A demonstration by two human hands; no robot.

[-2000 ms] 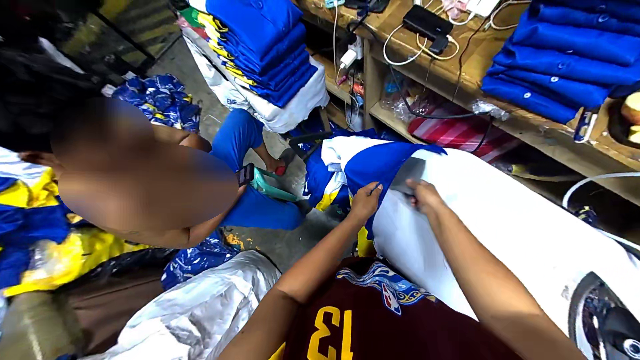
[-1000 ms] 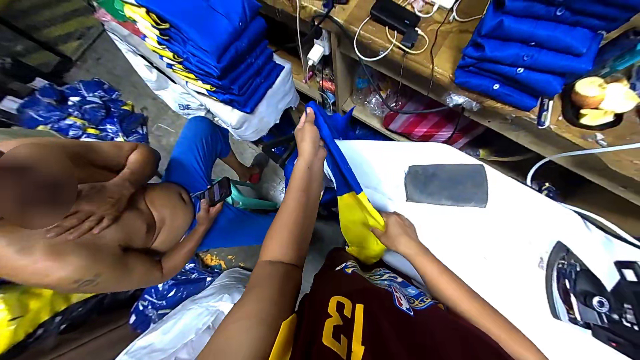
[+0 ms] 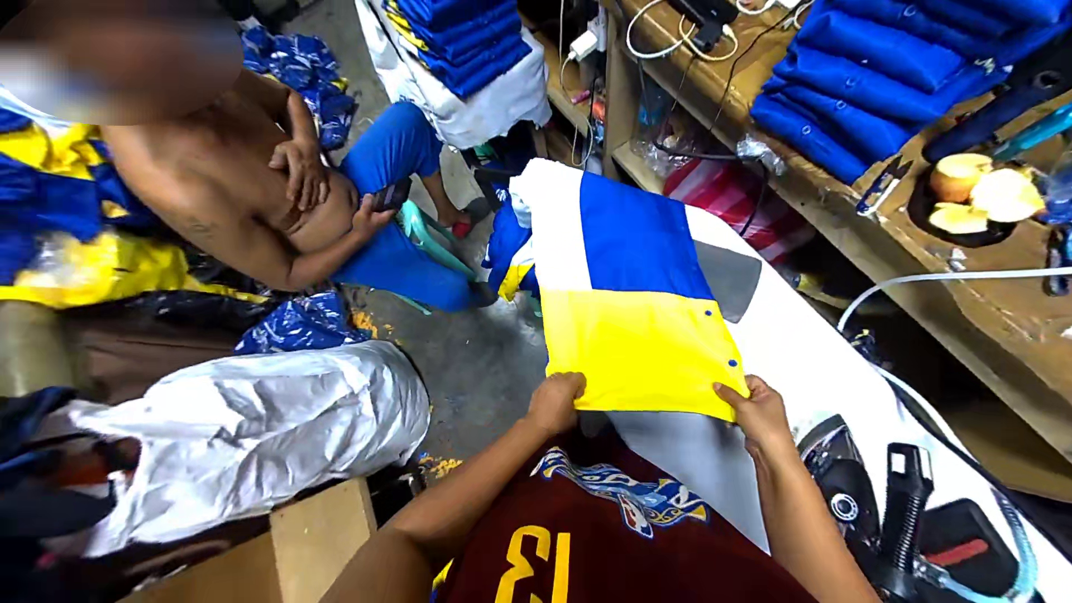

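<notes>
A piece of white, blue and yellow cloth (image 3: 645, 347) lies spread flat over the left part of a white ironing board (image 3: 804, 352). My left hand (image 3: 557, 402) grips the near left corner of its yellow end. At the near right corner my right hand (image 3: 758, 412) pinches the same edge. Two small blue dots show on the yellow part near the right side. A grey rectangular patch (image 3: 730, 280) on the board is partly covered by the cloth. To the right of my right hand, a black steam iron (image 3: 846, 494) rests on the board beside a dark stand.
At the left a person (image 3: 243, 176) sits holding a phone (image 3: 391, 195). Folded blue garments (image 3: 879, 84) and a bowl of cut fruit (image 3: 963, 230) are on the wooden shelf. A pale hose (image 3: 946, 276) runs along the right. A white sack (image 3: 276, 427) lies lower left.
The cloth, bunched and lifted one second ago, now lies spread on the board. My left hand has come down and back to its near edge. The patch, fully visible then, is partly covered.
</notes>
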